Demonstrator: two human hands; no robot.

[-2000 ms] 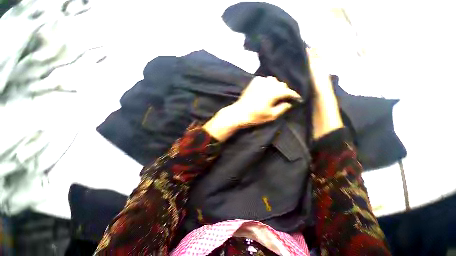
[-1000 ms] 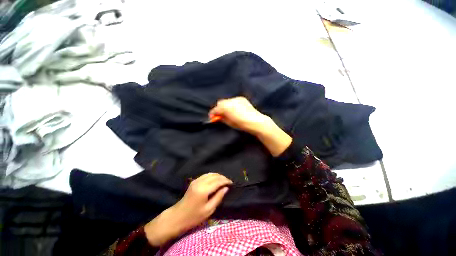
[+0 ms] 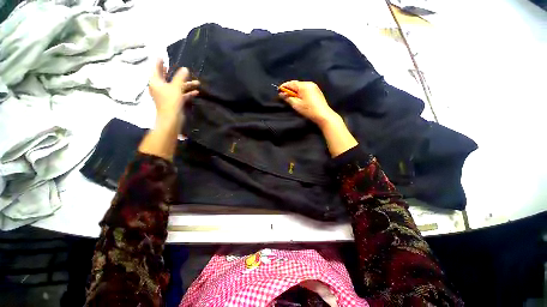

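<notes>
A dark navy to black garment [image 3: 252, 126] lies spread on the white table, with short yellow stitched bars along its lower edge and near its upper left corner. My right hand [image 3: 303, 101] rests over the middle of the garment, shut on small orange thread snips [image 3: 288, 91]; their pale tip points up and left. My left hand [image 3: 173, 91] is at the garment's left edge, blurred, with its fingers apart. Whether its fingertips touch the cloth is hard to tell.
Pale grey-white garments [image 3: 72, 54] lie heaped on the table's left side. The white table [image 3: 258, 231] has a visible joint on the right, with a small dark scrap [image 3: 417, 11] near its top. My pink checked apron is at the near edge.
My left hand has moved up and left from the near edge. The garment lies farther from me, leaving a strip of table edge showing. My right hand has moved slightly up and right with the snips.
</notes>
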